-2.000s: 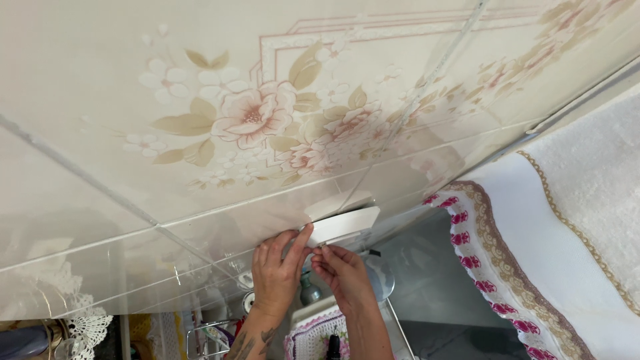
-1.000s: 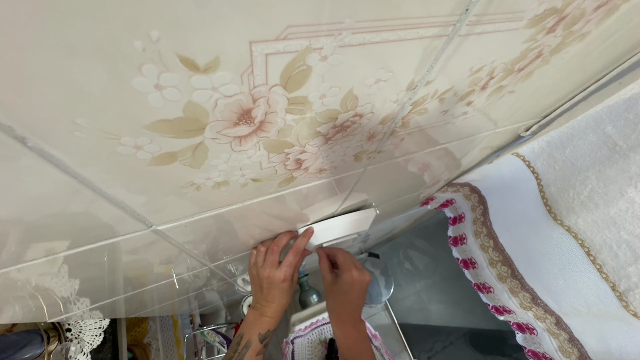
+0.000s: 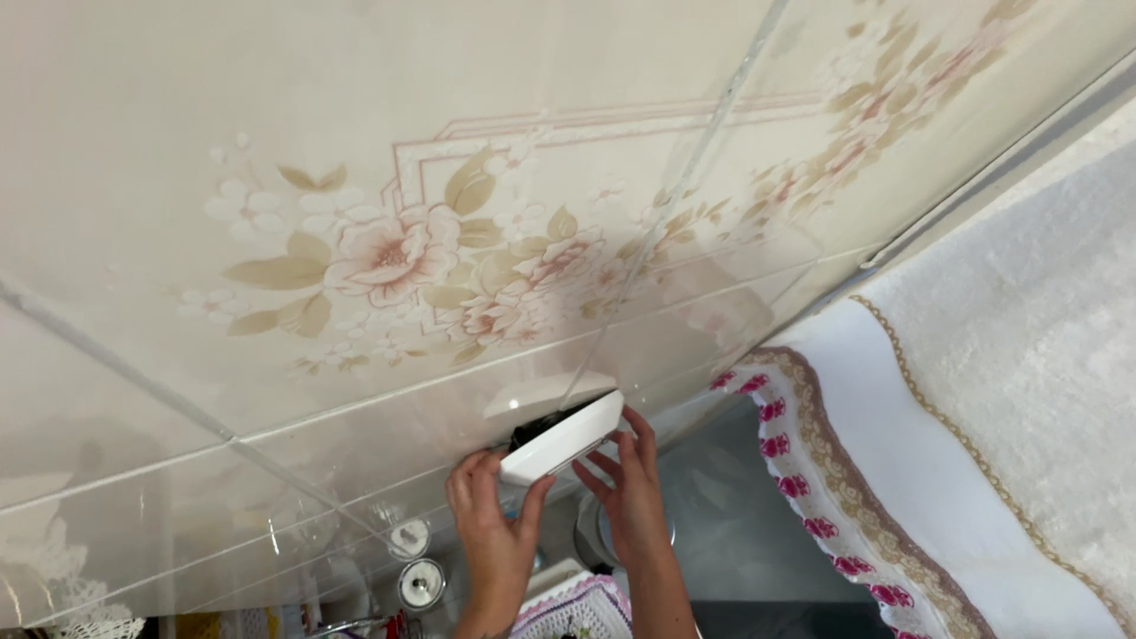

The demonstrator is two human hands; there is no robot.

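A white wall plate, probably an electrical outlet or switch cover [image 3: 564, 442], stands tilted away from the floral tiled wall [image 3: 390, 257], with dark wiring or a dark opening partly visible behind it. My left hand [image 3: 493, 532] grips the plate's lower left end between thumb and fingers. At its right end, my right hand [image 3: 632, 488] has its fingers spread along the plate's edge and underside. The front face of the plate is turned down and mostly hidden from this view.
A white towel with lace and pink ribbon trim [image 3: 923, 461] hangs at right. Below are a round lidded jar [image 3: 422, 584], a crocheted cloth with a purple edge [image 3: 577, 612], a grey surface [image 3: 737, 506] and, at lower left, white lace [image 3: 98, 617].
The plate's upper edge has come further from the wall, showing the dark space behind. My right hand has moved from the plate's lower middle to its right end, and its fingers have spread.
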